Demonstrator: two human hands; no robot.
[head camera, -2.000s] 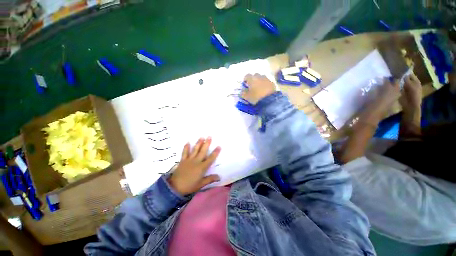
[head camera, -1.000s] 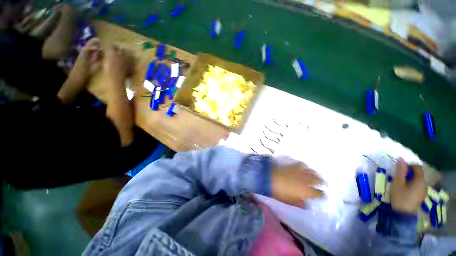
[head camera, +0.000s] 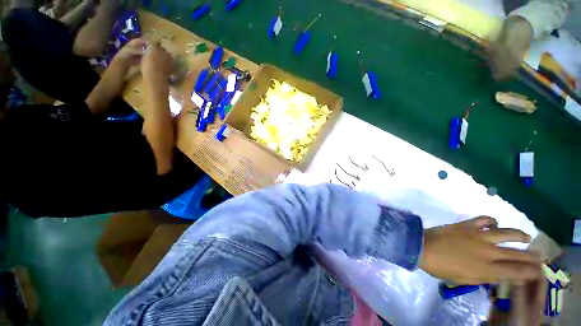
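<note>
My left hand (head camera: 474, 253) reaches across the right part of the white work sheet (head camera: 408, 149), over blue packs. My right hand (head camera: 523, 294) is blurred and partly behind it at the lower right. Whether either hand holds a pack is hidden. A blue pack (head camera: 460, 291) lies on the sheet just below my left hand. Packs with pale-yellow strips (head camera: 555, 296) lie beyond my right hand. Thin dark leaded parts (head camera: 360, 172) lie in a row on the sheet near the box.
A cardboard box (head camera: 332, 108) of yellow pieces (head camera: 290, 121) stands left of the sheet. A heap of blue packs (head camera: 216, 89) lies beside it. Scattered packs lie on the green surface (head camera: 408, 83). Another worker's arms (head camera: 156, 108) are at left; another person's hand (head camera: 511, 48) is at upper right.
The view first swung towards the box side. My left hand has since moved right across the sheet to meet my right hand by the packs. Another person's hand has appeared at upper right.
</note>
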